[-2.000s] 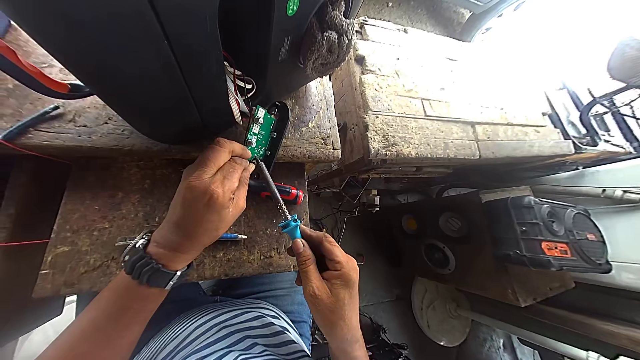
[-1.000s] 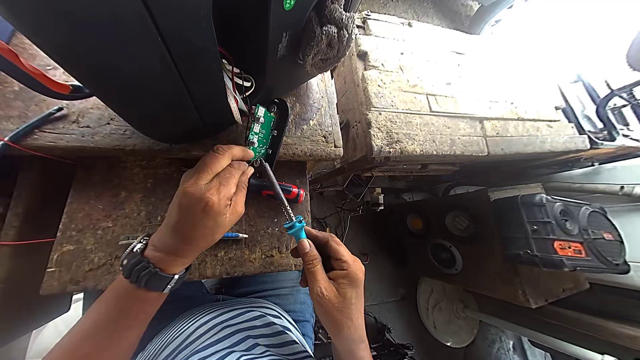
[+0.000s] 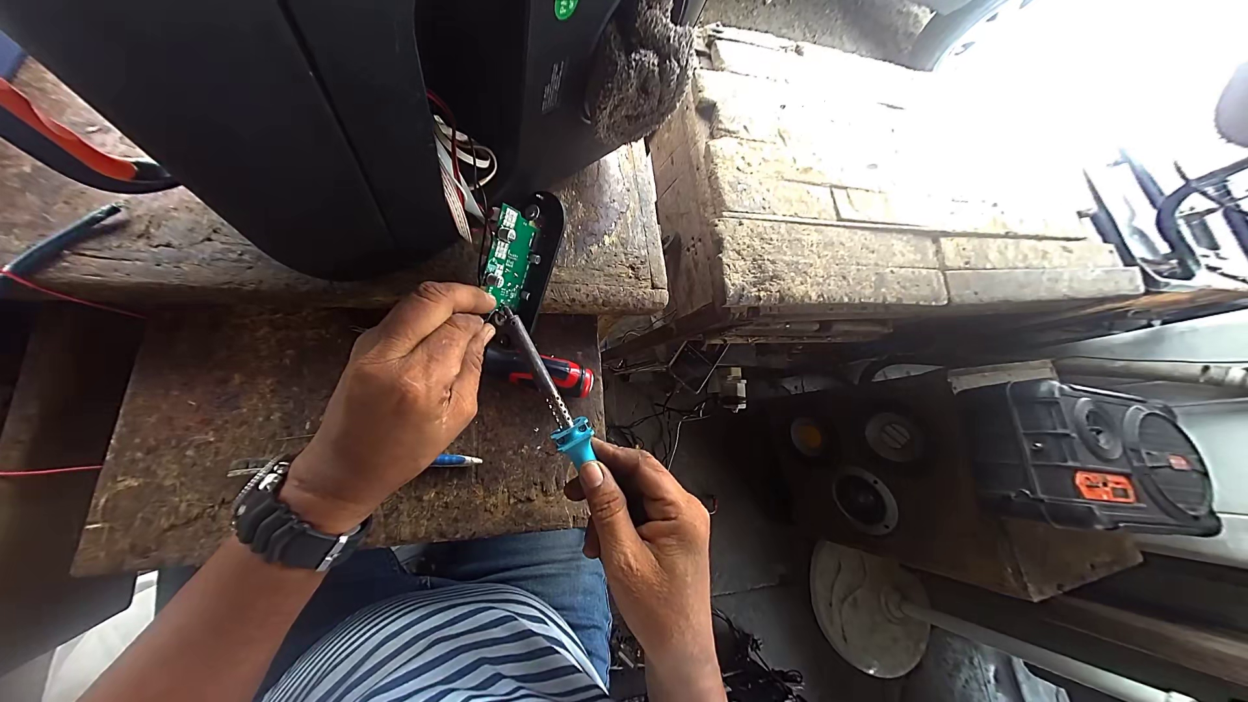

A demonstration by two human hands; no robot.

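Note:
My right hand grips the blue handle of a soldering iron, whose metal barrel slants up and left to the lower end of a green circuit board. At that same end my left hand pinches with thumb and fingers; what lies between its fingertips is too small to tell. The board rests by a black plastic panel, and wires run from it into an opening in a large black casing. Behind the iron lies a red and black screwdriver handle.
A blue pen lies on the lower wooden board. At the left are a red and black tool handle and a thin red wire. A wooden bench, a speaker box and a black portable speaker stand at the right.

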